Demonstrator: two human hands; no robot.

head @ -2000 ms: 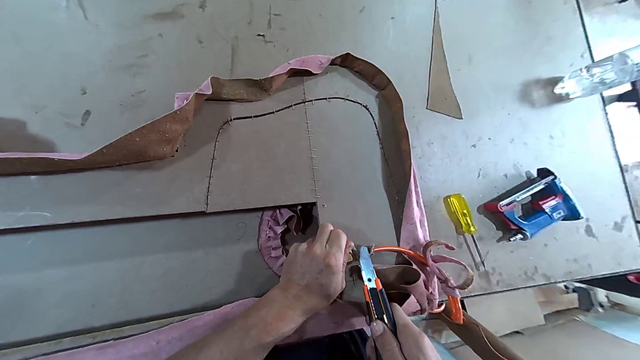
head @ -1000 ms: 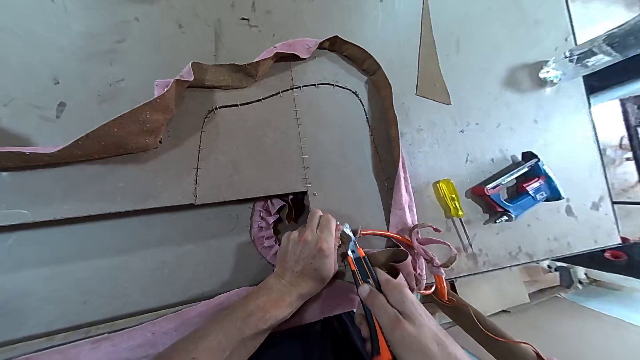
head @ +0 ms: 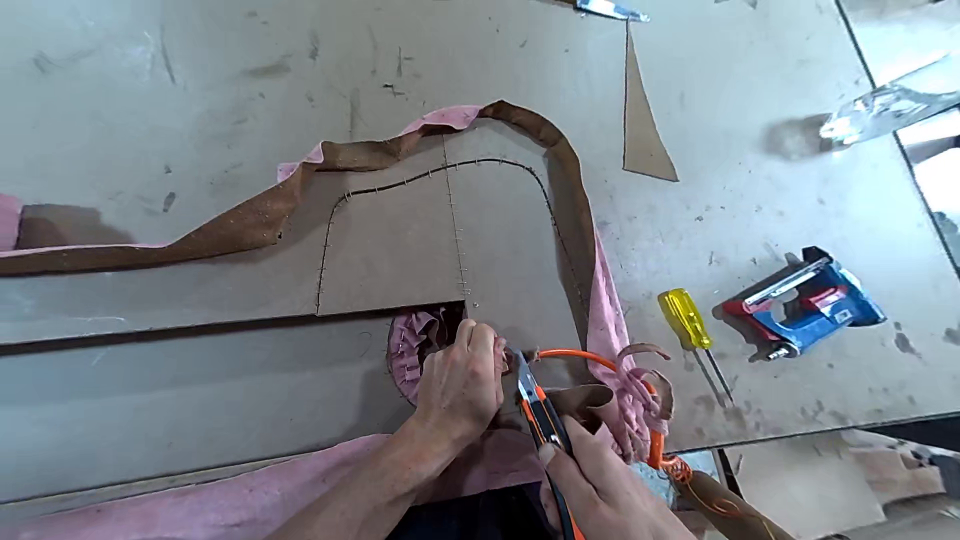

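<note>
My right hand (head: 592, 480) is closed around an orange and black snap-off utility knife (head: 545, 416), its blade pointing up beside my left fingers. My left hand (head: 461, 375) pinches the edge of material near the inner corner of a stapled board panel (head: 397, 251); what lies under the fingers is mostly hidden. Gathered pink fabric (head: 407, 352) shows left of that hand. A brown strip with pink backing (head: 566, 161) curves around the panel, and its pink end (head: 611, 322) hangs at the right beside an orange hose (head: 577, 352).
On the table (head: 720, 97) to the right lie a yellow-handled screwdriver (head: 686, 319) and a blue and red staple gun (head: 810, 304). Farther up are a triangular board offcut (head: 645, 127), a clear plastic bottle (head: 885, 112) and part of another object at the top edge (head: 611, 9). Pink fabric (head: 225, 499) runs along the near edge.
The knife and my right hand have shifted slightly against the work, with the blade staying close to my left fingers. My left hand keeps its pinch near the panel corner.
</note>
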